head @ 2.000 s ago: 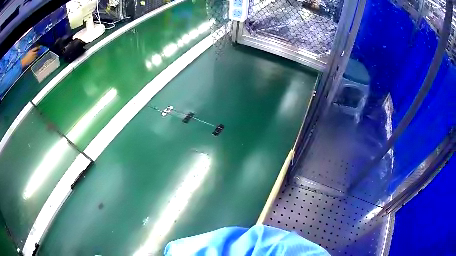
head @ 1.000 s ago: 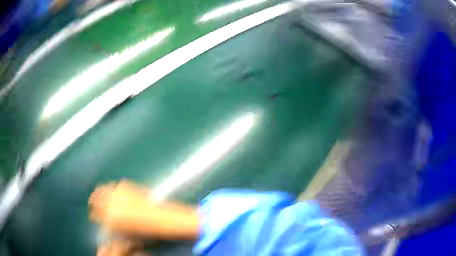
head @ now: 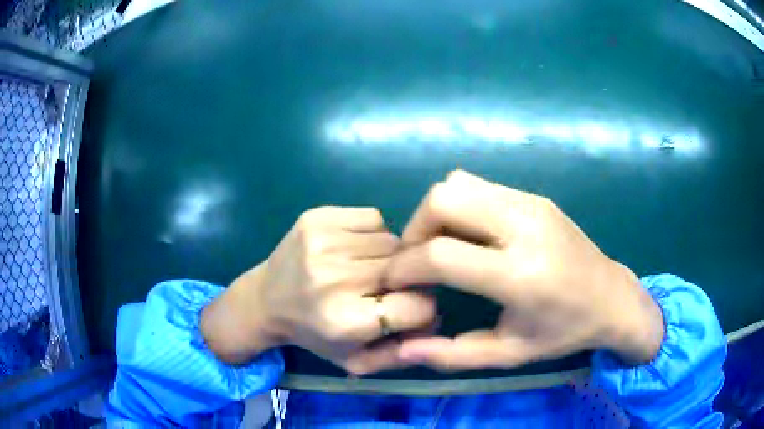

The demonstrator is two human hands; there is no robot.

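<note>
My left hand is bare, with a thin gold ring on one finger. Its fingers are curled in, and no object shows in it. My right hand is bare, bent over from the right, with its fingers and thumb apart. Its fingertips touch the curled fingers of my left hand, slightly blurred, and I see nothing held between them. Both hands are above the near part of the glossy green surface. No work part is in view.
A metal-framed mesh panel stands along the left edge. A pale beige edge strip runs along the near side, by my blue smock. White rail pieces show at the top corners.
The view has swung round, so the mesh panel is now on the left and the small black pieces are out of view. Both hands are now in the middle, touching.
</note>
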